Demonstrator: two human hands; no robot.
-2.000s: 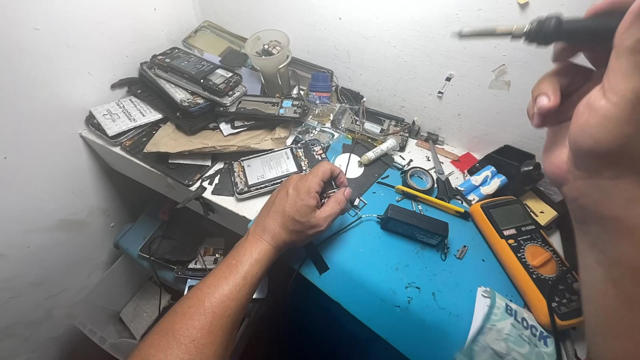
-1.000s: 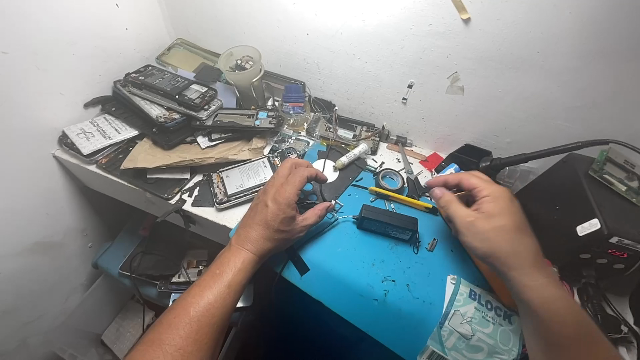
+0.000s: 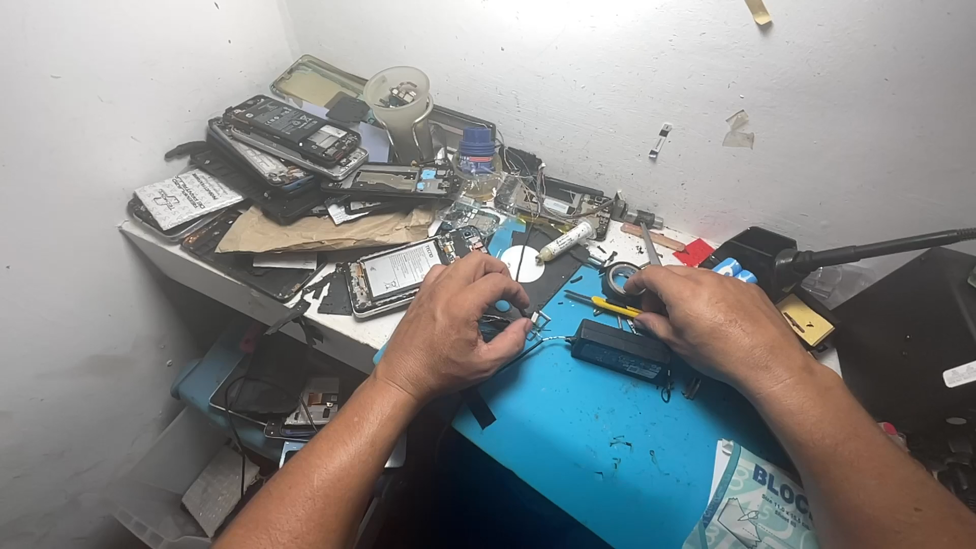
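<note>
My left hand pinches a small metal-ended part between thumb and forefinger; the fingers hide much of it. Thin wires run from there to a black power adapter on the blue mat. My right hand is over the mat's right side, its thumb and forefinger at the end of a yellow-handled tool; whether they grip it I cannot tell. A roll of black tape is just behind that tool. Left of my left hand, an opened phone shows its battery.
Stacked phone parts, brown paper, a cup of small parts and a blue-capped bottle crowd the back left. A white tube lies behind the mat. At front right is a printed packet; a black flexible arm reaches in.
Two seconds ago my right hand held a soldering iron raised at upper right; the iron is no longer seen in it. That hand has come down to the yellow-handled tool. My left hand stays near the wires.
</note>
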